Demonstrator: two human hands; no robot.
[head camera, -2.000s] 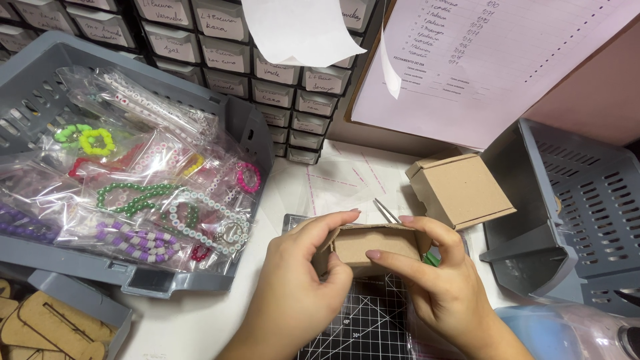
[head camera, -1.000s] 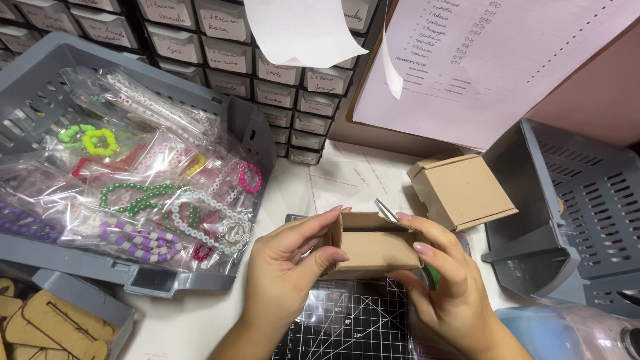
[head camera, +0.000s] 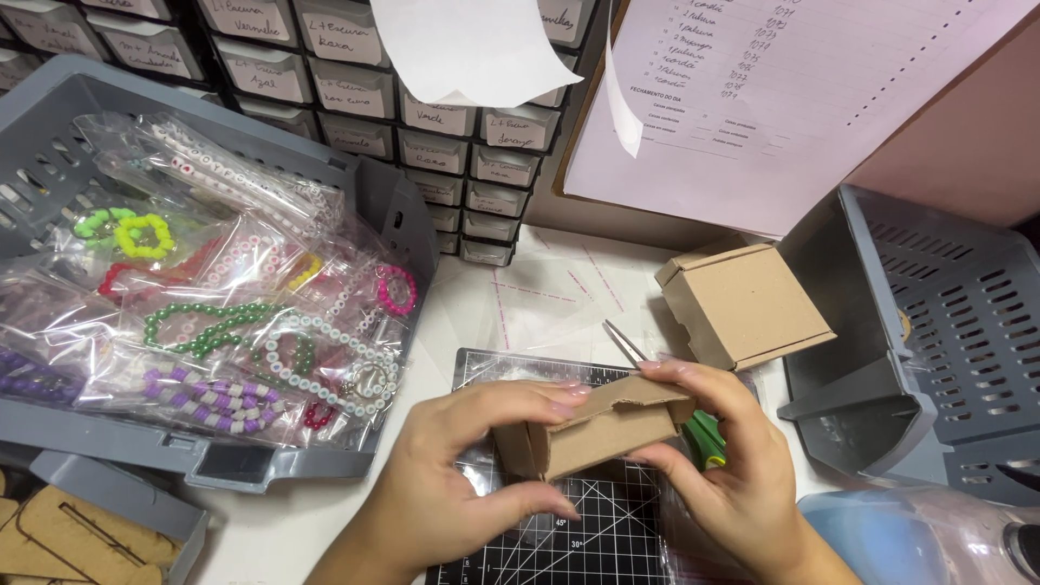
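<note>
Both hands hold a small brown cardboard box (head camera: 611, 441), tilted, above a black cutting mat (head camera: 581, 520) with white grid lines. My left hand (head camera: 463, 479) has its fingers over the box's left top edge, the thumb low in front. My right hand (head camera: 723, 439) grips the right end between thumb and fingers. Behind that hand lie scissors (head camera: 704, 437) with a green handle, partly hidden; their metal blades point up and left past the fingertips. A second cardboard box (head camera: 756, 305), closed, rests on the white table behind the right hand.
A grey basket (head camera: 276, 471) of bagged bead bracelets fills the left; a bin of flat wooden pieces (head camera: 81, 536) sits below it. Labelled small drawers (head camera: 435, 150) and a handwritten sheet (head camera: 731, 106) stand behind. At right are another grey basket (head camera: 894, 406) and a clear bottle (head camera: 918, 528).
The held box has turned and tilted; one second ago its opening showed between the hands, and now its flap edge lies across the top. My left thumb has moved down off the box front.
</note>
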